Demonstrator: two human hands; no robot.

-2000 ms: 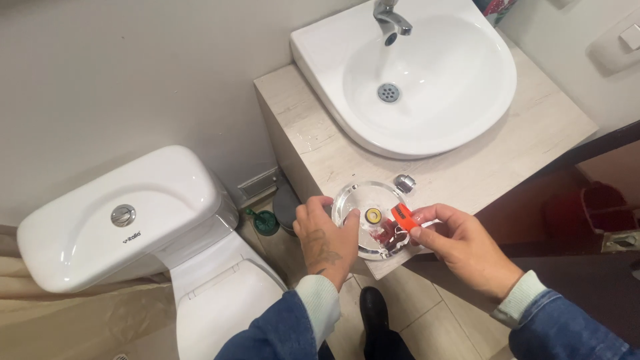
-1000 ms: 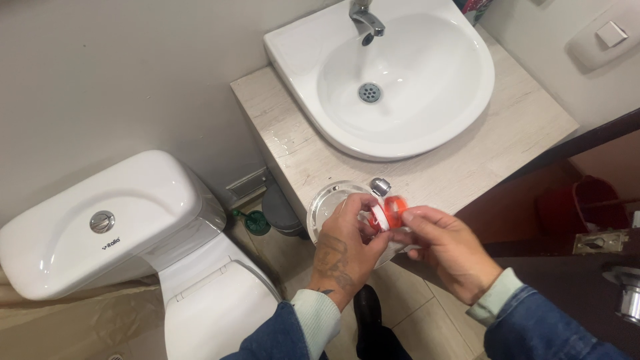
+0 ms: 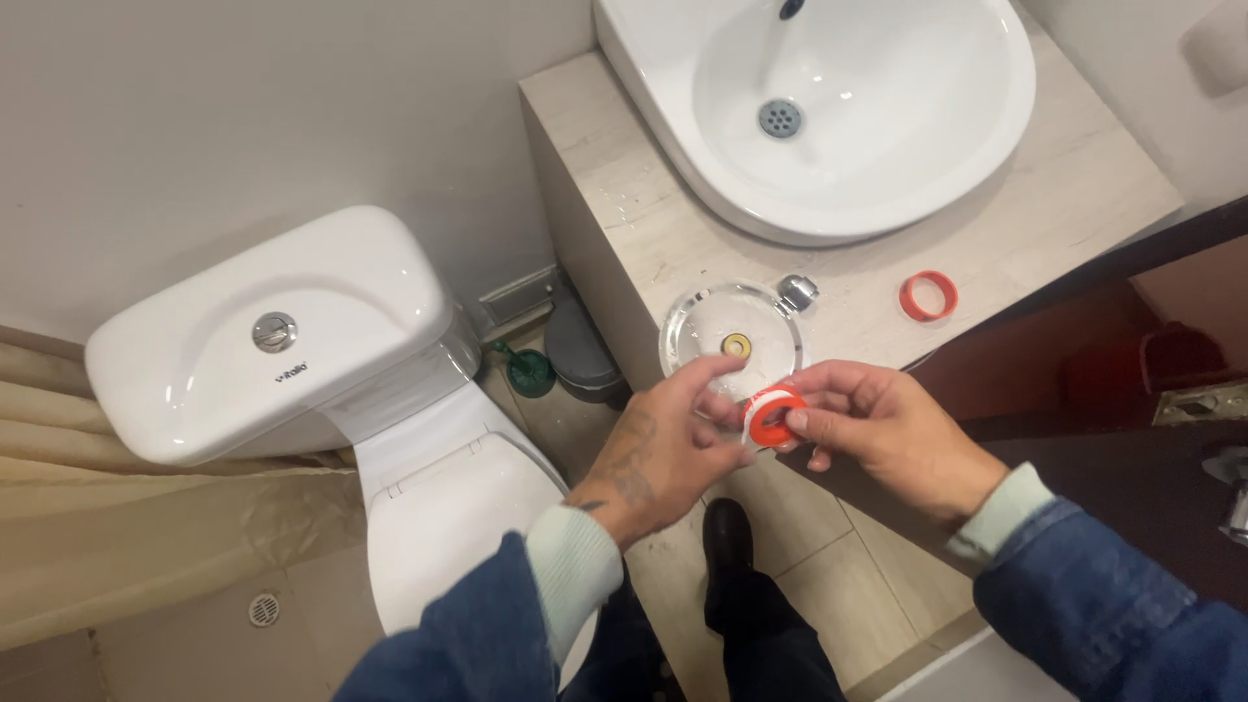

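Note:
My right hand holds a red spool of white thread seal tape between thumb and fingers, in front of the counter's near edge. My left hand is at the spool's left side, its fingers partly curled; whether they grip the tape is hard to tell. Just beyond both hands, a round clear and chrome shower head part with a brass-coloured ring at its centre lies at the counter edge. A small chrome fitting touches or nearly touches its rim. The red ring cover of the spool lies farther right on the counter.
A white washbasin sits on the light counter. At the left stands a white toilet, with a grey bin and a green brush holder behind it. A dark door with a metal latch plate is at the right.
The spool's red cover has come off and now lies on the counter; one second ago both hands were at the red-and-white spool. The view has shifted.

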